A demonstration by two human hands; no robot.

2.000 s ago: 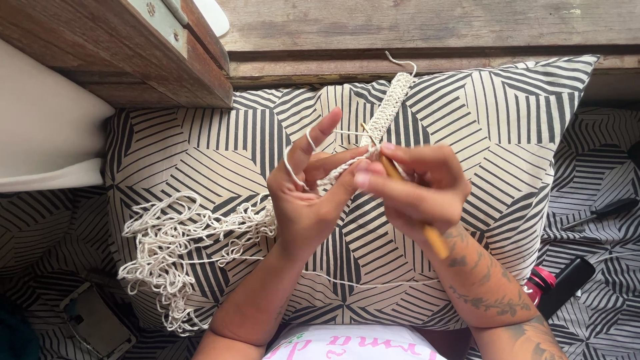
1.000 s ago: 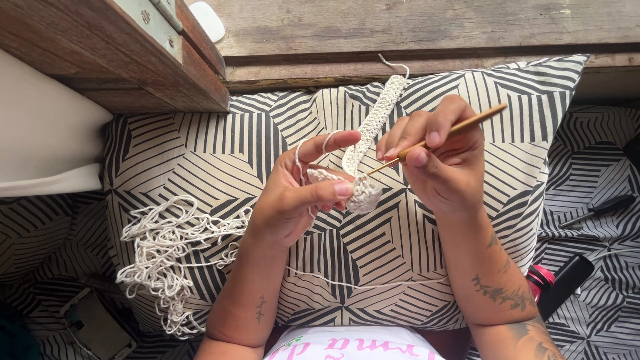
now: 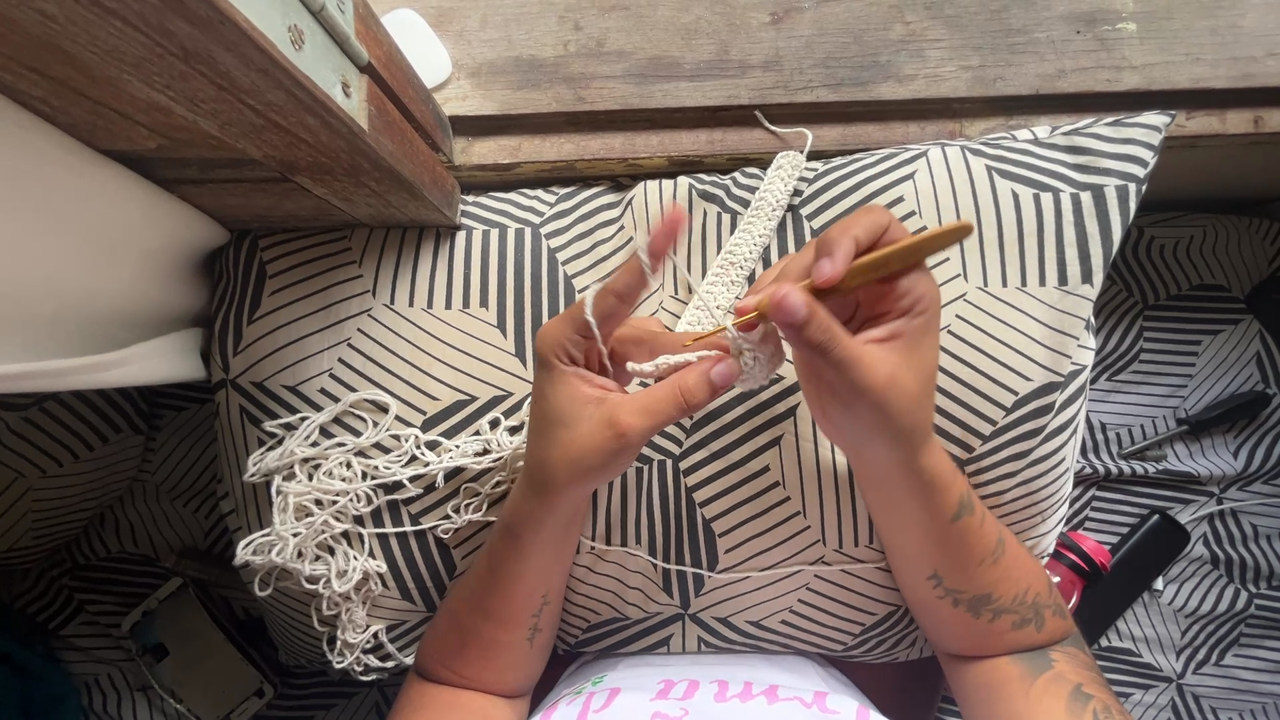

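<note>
My left hand (image 3: 610,380) pinches the end of a cream crocheted strip (image 3: 745,235) between thumb and fingers, its index finger raised with cream yarn looped around it. The strip's far part lies up the patterned pillow (image 3: 1000,380), a loose yarn tail at its top. In my right hand (image 3: 870,330) is a crochet hook (image 3: 900,252) with a thick golden-brown handle; its thin tip lies by the worked end, over the left fingers. A tangled heap of cream yarn (image 3: 330,520) rests on the pillow's left side, and one strand crosses below my hands.
A wooden ledge (image 3: 760,55) runs behind the pillow, with a hinged wooden frame (image 3: 250,110) at upper left and a white object (image 3: 416,46) beside it. At right lie a dark-handled tool (image 3: 1200,420), a pink object (image 3: 1078,562) and a black case-like object (image 3: 1135,575). An opened device (image 3: 195,650) sits lower left.
The right hand has moved from a spot lower and close to the left hand, and the hook now points left with its handle raised. My left index finger is lifted higher than one second ago.
</note>
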